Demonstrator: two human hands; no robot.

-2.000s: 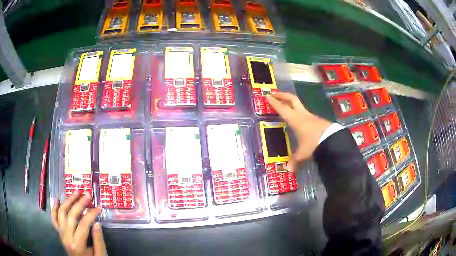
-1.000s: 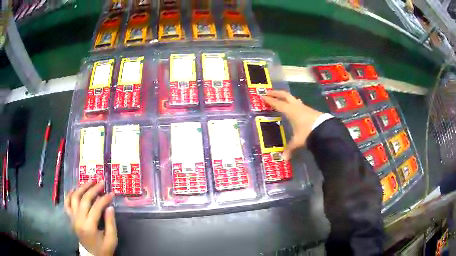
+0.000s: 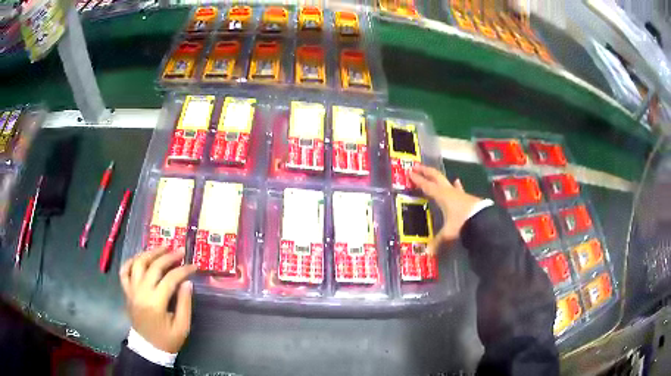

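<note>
A clear plastic tray (image 3: 257, 285) lies on the bench with two rows of red keypad phones face up. Most have white screens, such as the keypad phone (image 3: 302, 235). The two at the right end, including the dark-screened phone (image 3: 416, 239), have dark screens in yellow frames. My left hand (image 3: 160, 297) is over the tray's lower left corner, fingers apart at the keypad of the lower left phone. My right hand (image 3: 446, 205) is at the right side, fingertips at the upper dark-screened phone's keypad and thumb beside the lower one. It grips nothing visible; fingertip contact is unclear.
Behind is a tray of orange phone parts (image 3: 266, 60). At the right is a tray of red and orange parts (image 3: 535, 230). At the left lie a thick red pen (image 3: 115, 229), thinner pens (image 3: 96, 203) and a black device with a cable (image 3: 55, 183). A pale rail (image 3: 132, 117) runs behind.
The view has shifted, so the phone tray sits lower and further right than at first and more of the bench shows at the left. Both hands keep about the same places at the tray.
</note>
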